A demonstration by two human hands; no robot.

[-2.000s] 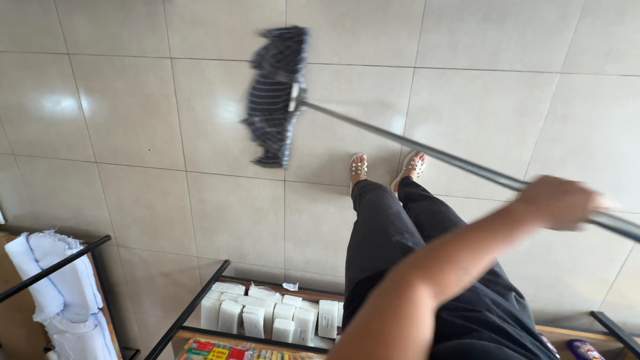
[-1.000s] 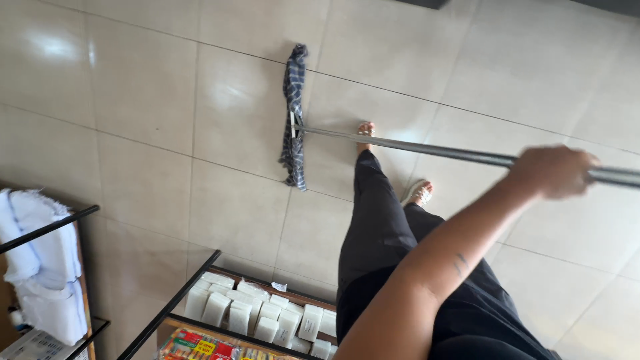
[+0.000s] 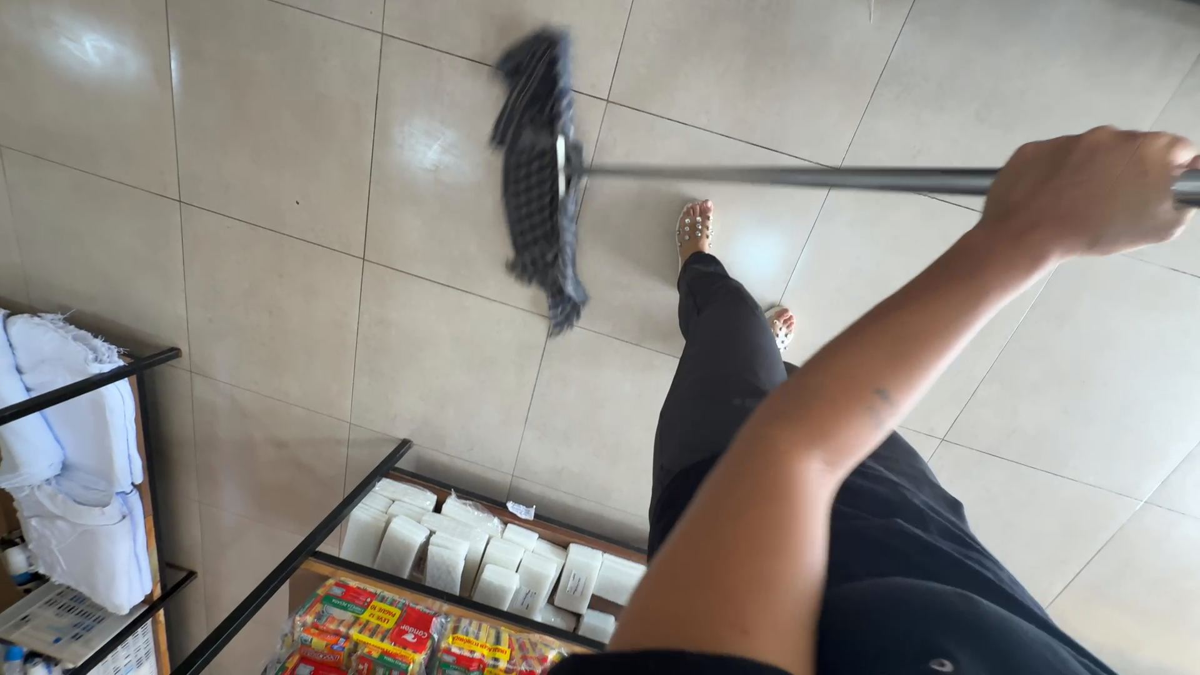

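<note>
My left hand (image 3: 1092, 192) is closed around a metal pole handle (image 3: 797, 176) at the right; my arm reaches up across the view from the bottom. The pole runs leftward to a floor squeegee or mop head wrapped in a dark checked cloth (image 3: 539, 187), slightly blurred, lying across the tiled floor (image 3: 272, 319). My right hand is outside the view. Both feet, in studded sandals, stand to the right of the cloth, the nearer one (image 3: 781, 328) partly hidden by my trouser leg.
Below stands a black-framed shelf (image 3: 291, 562) with white packaged blocks (image 3: 539, 577) and colourful packs of sponges or cloths (image 3: 375, 633). At left, another rack (image 3: 89, 386) holds folded white cloths (image 3: 89, 525) and a pale plastic basket (image 3: 56, 623).
The cloth-wrapped head has swung about on the floor, blurred two seconds ago and sharper one second ago. My feet have changed places relative to each other. My left hand keeps its hold on the pole.
</note>
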